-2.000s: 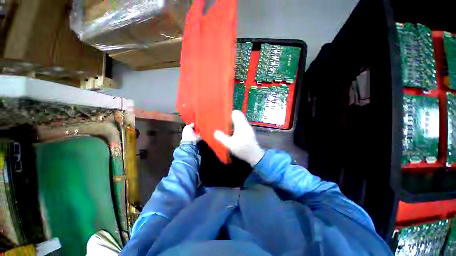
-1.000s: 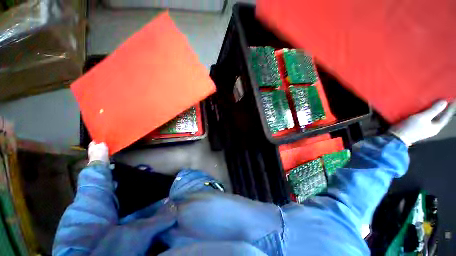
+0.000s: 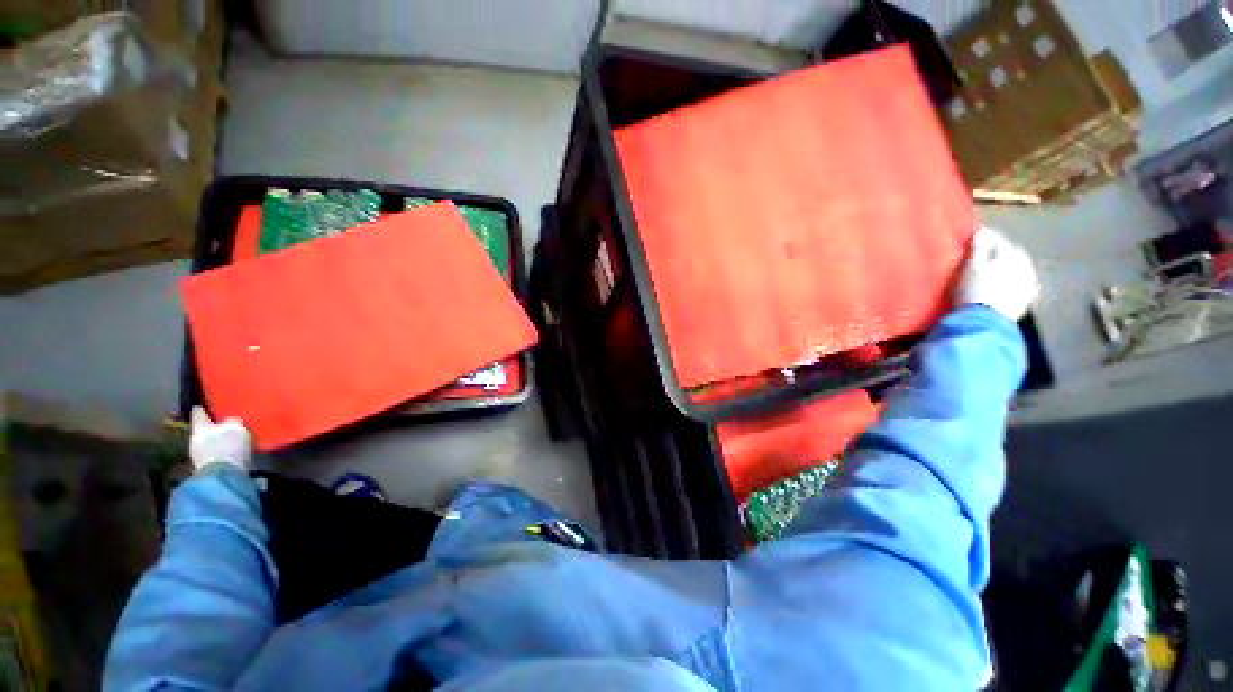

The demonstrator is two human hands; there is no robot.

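My left hand (image 3: 221, 442), in a white glove, grips the near left corner of a red separator sheet (image 3: 354, 325). That sheet lies tilted over a shallow black tray (image 3: 522, 389). Green circuit boards (image 3: 319, 216) show past its far edge. My right hand (image 3: 998, 275), also gloved in white, holds the right edge of a second red separator sheet (image 3: 798, 216). This sheet covers most of the opening of a deep black bin (image 3: 641, 291). The boards inside that bin are almost wholly hidden.
Below the bin's near edge, another red sheet (image 3: 791, 439) and a green board (image 3: 790, 503) show. Wrapped cartons (image 3: 102, 149) stand at the left. A carton stack (image 3: 1041, 102) stands at the back right. A dark surface with a green and white item (image 3: 1129, 622) is at the lower right.
The right sheet has moved left and down over the deep bin and hides its boards. The left sheet has come lower over the tray. The view has shifted.
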